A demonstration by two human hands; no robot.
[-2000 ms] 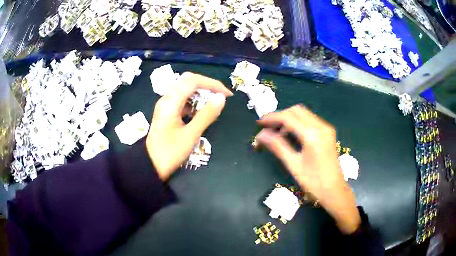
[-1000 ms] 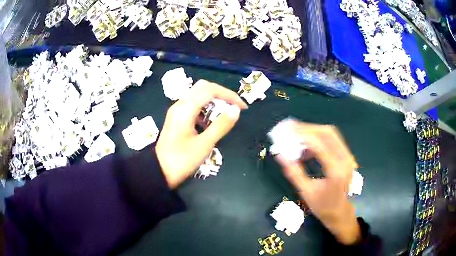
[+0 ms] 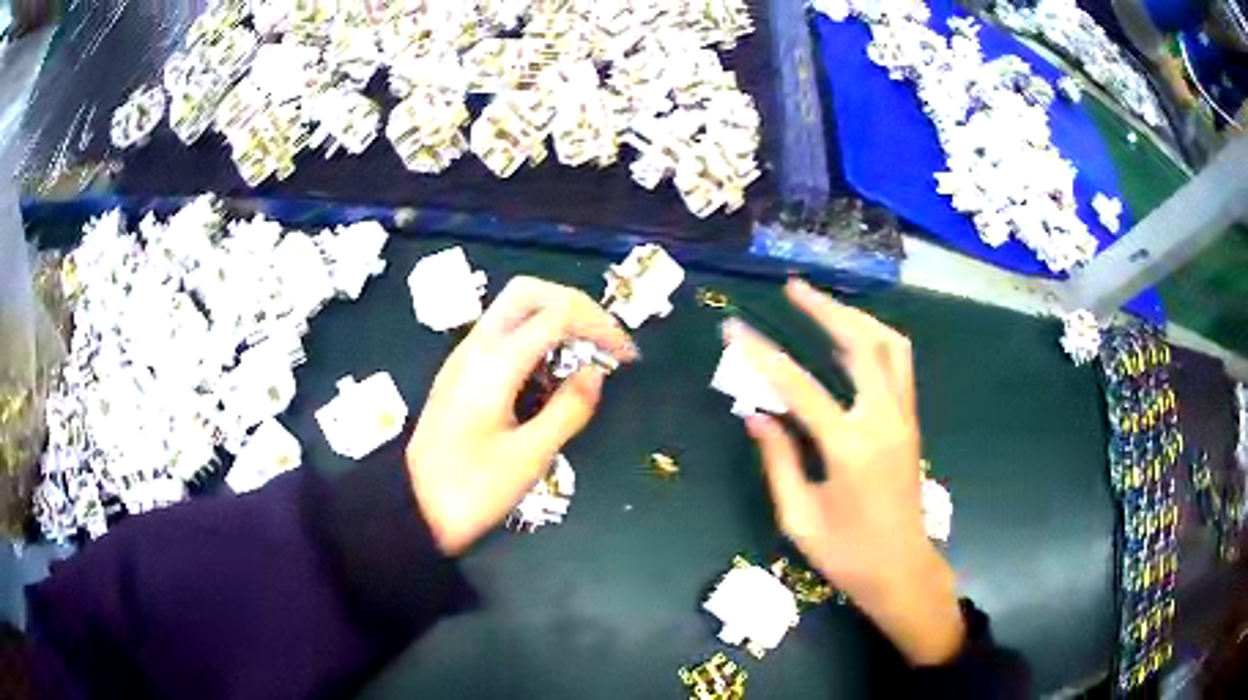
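My left hand [image 3: 500,404] is closed around a white plastic housing [image 3: 578,360], mostly hidden by the fingers. My right hand [image 3: 855,458] has its thumb and index finger at another white housing [image 3: 746,376], with the other fingers spread; whether it still grips it is hard to tell. A small brass contact [image 3: 664,465] lies on the green mat between my hands. A housing with gold showing [image 3: 643,283] lies beyond them. Another white housing [image 3: 751,606] lies near my right wrist, with a brass contact cluster [image 3: 713,677] below it.
A loose pile of white housings [image 3: 164,356] is at the left. A heap of housings with gold strips [image 3: 548,96] lies on the black mat behind. White pieces [image 3: 1013,157] lie on a blue sheet [image 3: 869,151]. Rows of dark pieces with yellow dots [image 3: 1147,506] line the right edge.
My right hand first picked up a white housing from the far side of the mat, then its outer fingers spread. My left hand still holds its housing. The view has shifted.
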